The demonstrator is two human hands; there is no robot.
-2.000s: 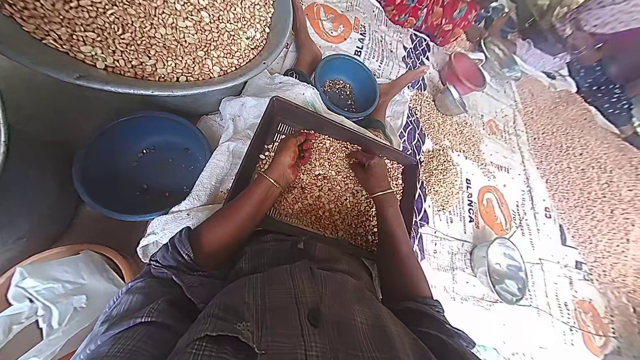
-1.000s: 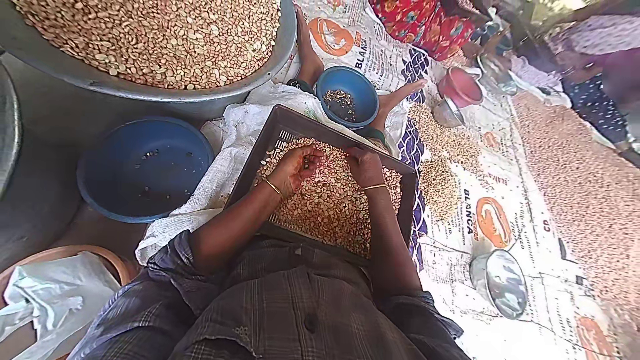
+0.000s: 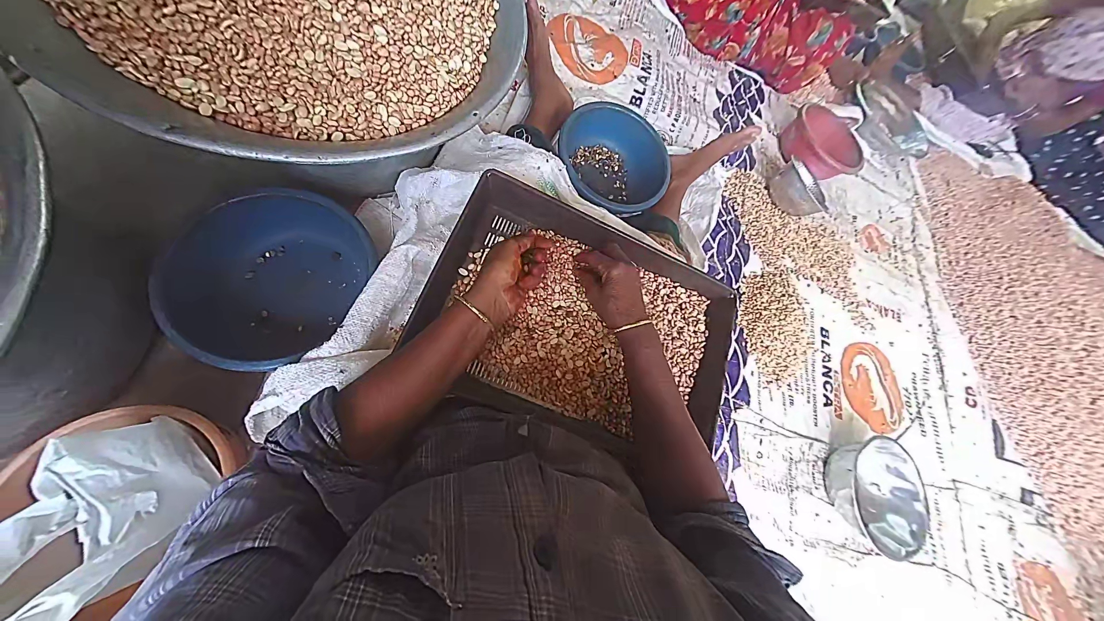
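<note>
Across my lap rests a dark plastic tray (image 3: pixel 595 222) with slotted sides, holding many pale brown seeds or beans (image 3: pixel 561 354). My left hand (image 3: pixel 515 274) is over the tray's left part, palm partly turned up, fingers curled, with reddish stains on them. My right hand (image 3: pixel 611 285) is just to its right, fingers bent down at the seeds. Whether either hand pinches a seed is too small to tell. Just beyond the tray's far edge stands a small blue bowl (image 3: pixel 614 155) with some darker bits inside.
A large metal basin (image 3: pixel 345 155) heaped with seeds stands upper left. Below it are a wide blue basin (image 3: pixel 259 276) and a brown tub (image 3: pixel 207 423) with white plastic. Right lie printed sacks (image 3: pixel 828 517), seed piles (image 3: pixel 1018 285), a metal bowl (image 3: pixel 893 496) and a red mug (image 3: pixel 824 142). Other people sit beyond.
My hands stay over the tray, with small shifts of the fingers. My left hand's palm is turned up more than one second ago.
</note>
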